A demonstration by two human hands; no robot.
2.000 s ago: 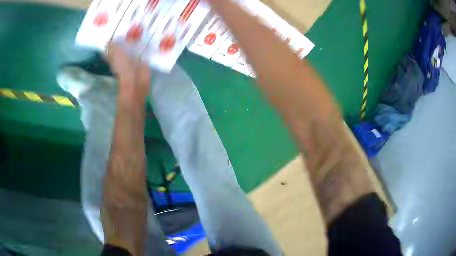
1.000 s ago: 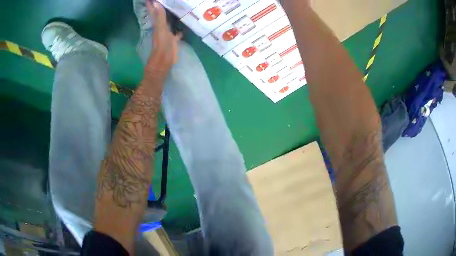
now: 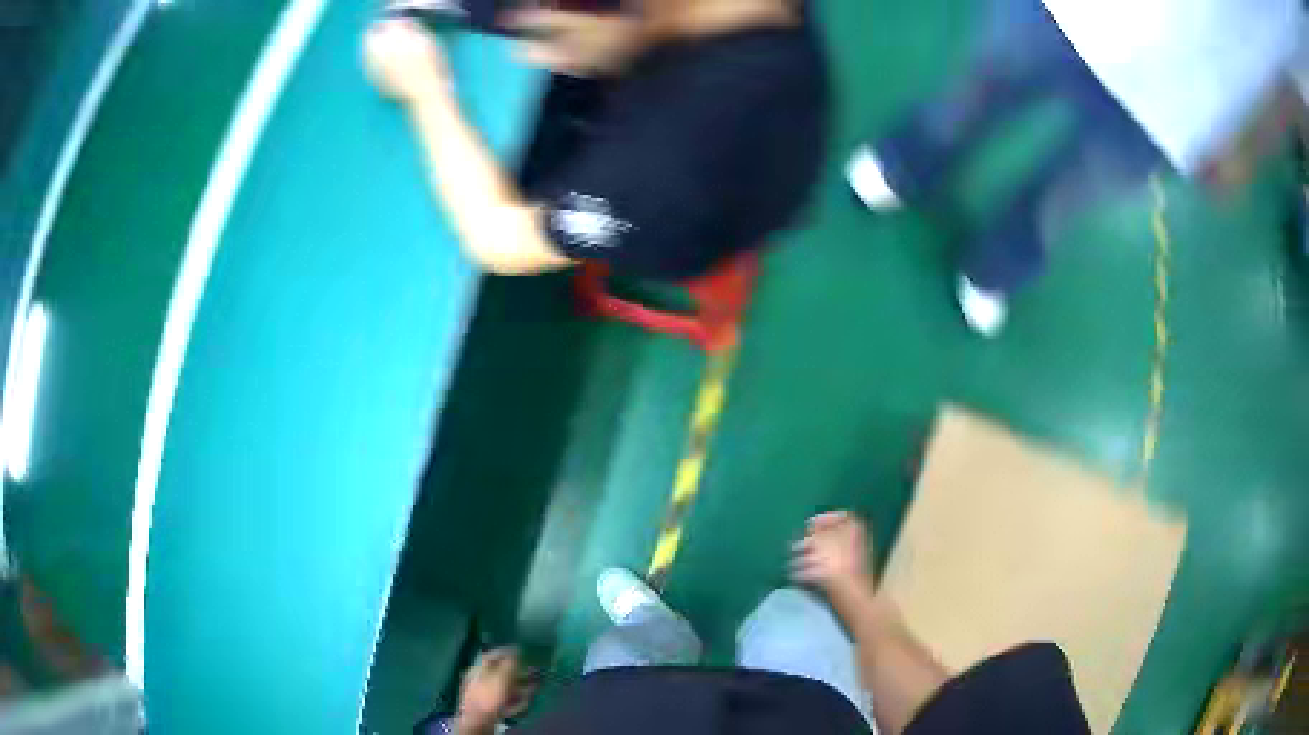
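Observation:
The picture is blurred. My right hand (image 3: 833, 551) is in front of my right knee, its fingers curled, with nothing seen in it. A hand at the lower left, probably my left hand (image 3: 495, 686), is small and dark beside my hip. Its fingers are unclear and I cannot tell whether it holds anything. A plain brown cardboard sheet (image 3: 1037, 553) lies on the green floor to the right of my right hand. No printed boxes can be made out.
A seated person in a black shirt (image 3: 704, 144) is ahead on a red stool (image 3: 711, 309), one arm over the long green-topped bench (image 3: 309, 417) on the left. Another person's legs (image 3: 1005, 180) are at the upper right. Yellow-black tape (image 3: 695, 457) runs along the floor.
The view has swung up and away to the bench and other people. The white-and-red boxes by my hands are out of view. My right hand has come back near my knee.

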